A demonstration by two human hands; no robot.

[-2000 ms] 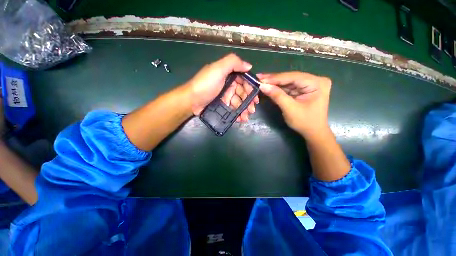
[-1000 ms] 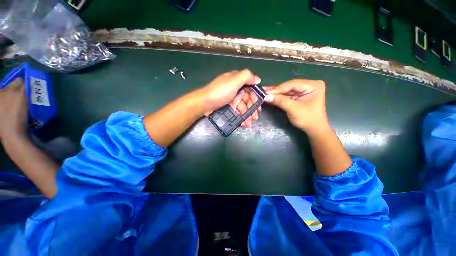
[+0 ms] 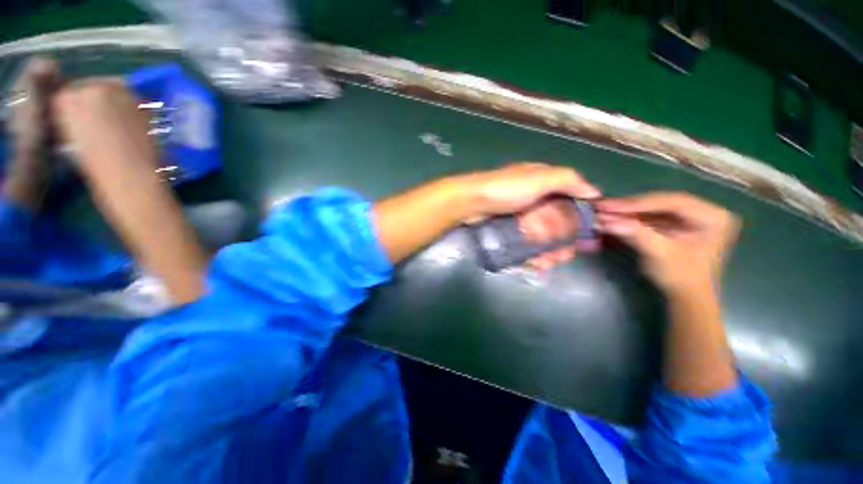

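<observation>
The frame is blurred. My left hand (image 3: 530,194) is shut on a dark phone housing (image 3: 509,246) and holds it above the green bench, with fingers showing through its window opening. My right hand (image 3: 677,232) is at the housing's upper right end, thumb and fingertips pinched together there. Whether a small metal insert is between those fingertips cannot be told. A few tiny silvery pieces (image 3: 436,144) lie on the bench beyond my left hand.
A clear bag of silvery inserts (image 3: 270,71) lies at the upper left, beside a blue bin (image 3: 194,128). A neighbour's arms (image 3: 123,161) are near the bin. A chipped pale rail (image 3: 558,123) crosses behind; dark housings (image 3: 678,45) lie on the green surface beyond.
The view has swung left and tilted, so bench, bag and bin appear further right. The housing lies flatter in my left hand. My right hand remains at its end. The neighbour's hand has left the bin.
</observation>
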